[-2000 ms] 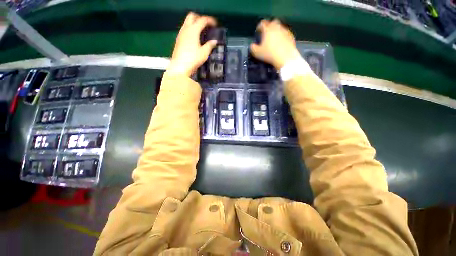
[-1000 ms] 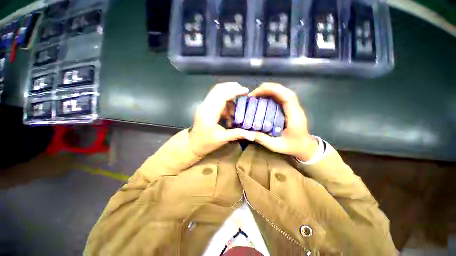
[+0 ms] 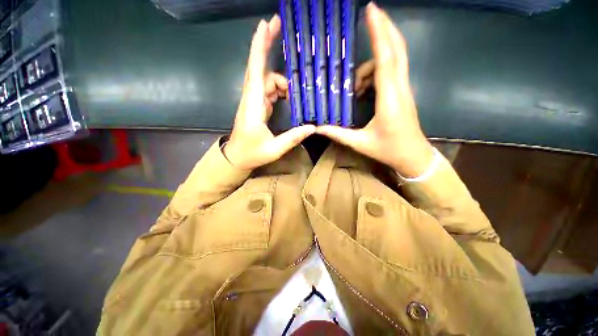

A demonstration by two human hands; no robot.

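Several keypad phones [image 3: 319, 72] stand on edge side by side, showing as long blue stripes with dark gaps, pointing away from me. Their far ends are cut off by the top edge. My left hand [image 3: 254, 118] is at their left side and my right hand [image 3: 392, 115] at their right. Both thumbs meet at the near ends. The index fingers stretch forward, and other fingers curl in at the sides, partly hidden. The phones are held between both hands at the bench's front edge.
A clear tray [image 3: 82, 128] with dark phones in its pockets lies at the left. The rim of another clear tray [image 3: 216, 12] shows at the top. The green bench [image 3: 164, 98] ends in front of me. A red stool [image 3: 121, 154] stands below left.
The phones have turned from showing their small pale ends to showing their long blue sides. My fingers have stretched forward. The trays sit higher and farther out of view.
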